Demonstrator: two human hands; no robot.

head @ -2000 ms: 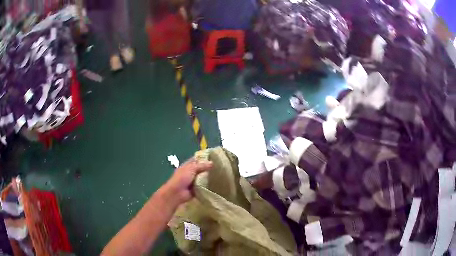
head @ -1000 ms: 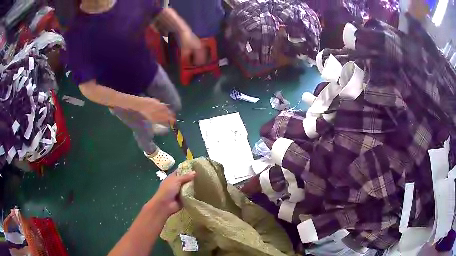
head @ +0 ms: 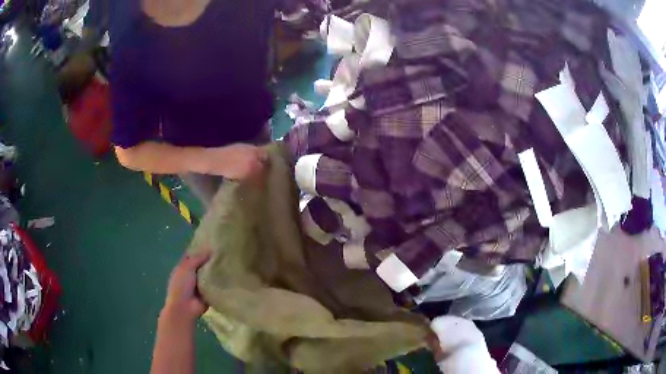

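Observation:
An olive-green woven sack hangs with its mouth spread wide at the lower middle. My left hand grips its left rim. My right hand, in a white covering and partly cut off by the bottom edge, is at the sack's right rim and holds it; its fingers are mostly hidden. Another person's hand holds the far rim. A big heap of dark purple-brown and cream plaid pieces with white strips lies right behind the sack.
A person in a dark top stands across the sack. A red crate with pieces is at the left edge. Yellow-black tape crosses the green floor. A whitish plastic bag lies under the heap's front.
The person has come up to the sack and taken its far rim. My right hand has come into view at the right rim. The sack mouth has opened wide, and the view has turned right.

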